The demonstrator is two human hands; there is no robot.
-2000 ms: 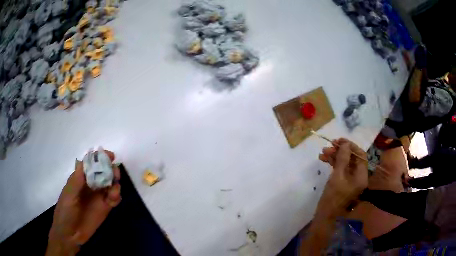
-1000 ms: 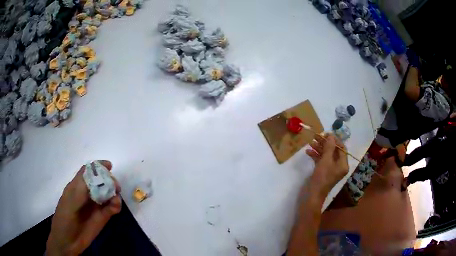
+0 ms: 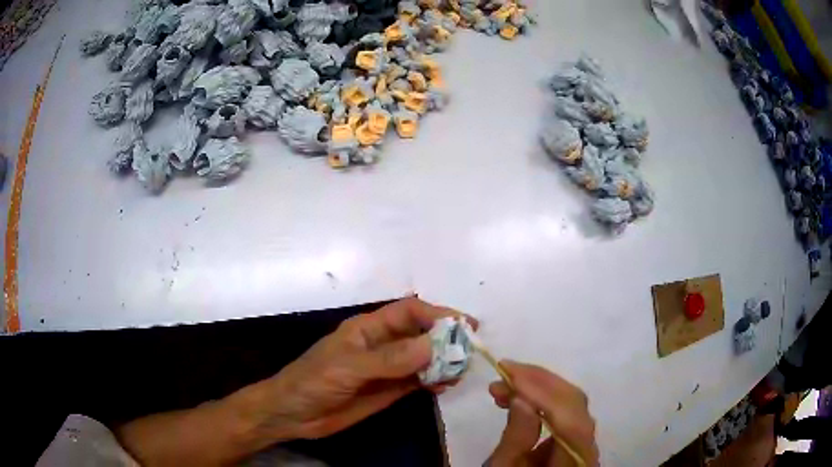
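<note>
My left hand (image 3: pixel 383 351) holds a grey hair piece (image 3: pixel 447 350) near the table's front edge, its slotted opening facing up. My right hand (image 3: pixel 547 415) grips a thin tan glue stick (image 3: pixel 502 372); its tip is at the right rim of the hair piece. Whether there is glue on the tip cannot be told. The red glue cap (image 3: pixel 694 305) sits on the brown board (image 3: pixel 673 328) to the right. The single face piece seen earlier does not show now.
A large heap of grey hair pieces (image 3: pixel 223 87) lies at the upper left, with orange-flecked face pieces (image 3: pixel 369 125) beside it. A joined-head cluster (image 3: pixel 598 146) lies upper right. Small grey-dark pieces (image 3: pixel 746 336) lie right of the board. Orange tape (image 3: pixel 16 210) runs at far left.
The view has swung left. My right hand has moved with the stick from the red cap to the hair piece in my left hand. The two hands are now close together.
</note>
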